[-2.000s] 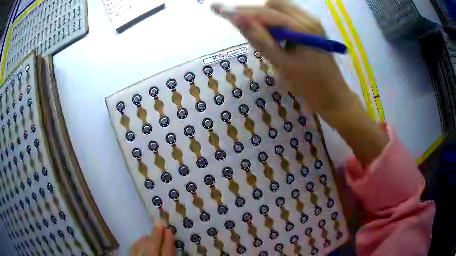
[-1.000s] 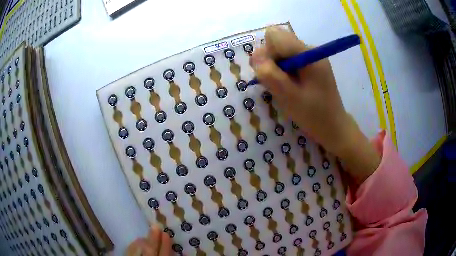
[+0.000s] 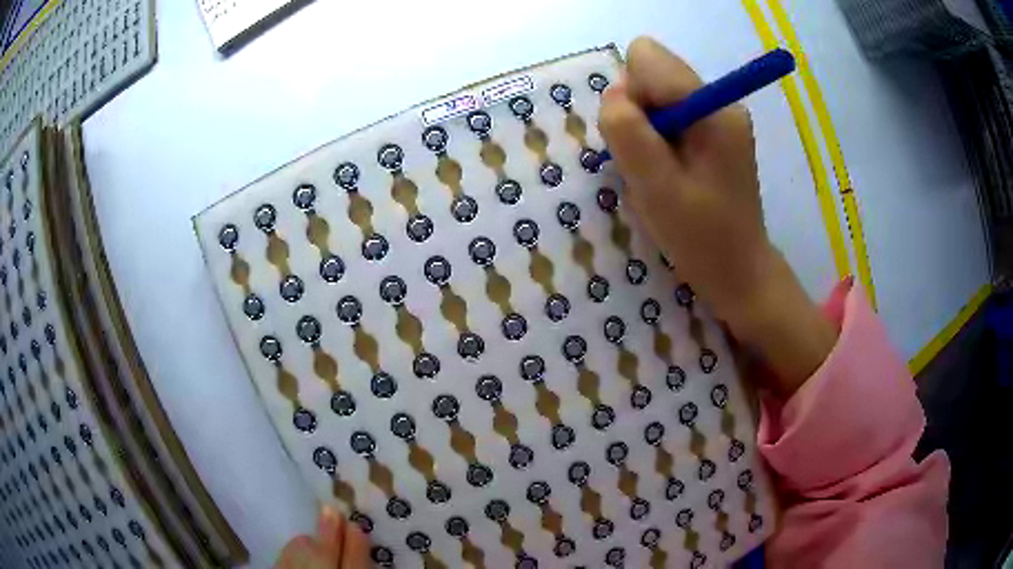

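Observation:
A white panel (image 3: 367,317) with rows of dark rings (image 3: 438,270) joined by tan shapes (image 3: 454,310) lies tilted on the white top. My right hand (image 3: 694,167) holds a blue pen (image 3: 728,91), its tip down at a ring near the panel's upper right corner. My fingers hide part of the panel's right side there. My left hand (image 3: 324,547) is cut off by the bottom edge; its fingertips rest on the panel's lower left edge. Small printed labels (image 3: 450,109) sit along the panel's top edge.
A stack of similar panels (image 3: 50,367) stands at the left. Another panel (image 3: 83,50) lies at the upper left, and a white block (image 3: 250,17) beyond. Yellow tape lines (image 3: 816,156) run at the right, with grey stacks (image 3: 916,33) at the far right.
My right hand has turned from beyond the panel to bring the blue pen's tip down on it, then moved right along the ring row. The pale-tipped stick seen earlier no longer shows. The panel has shifted left.

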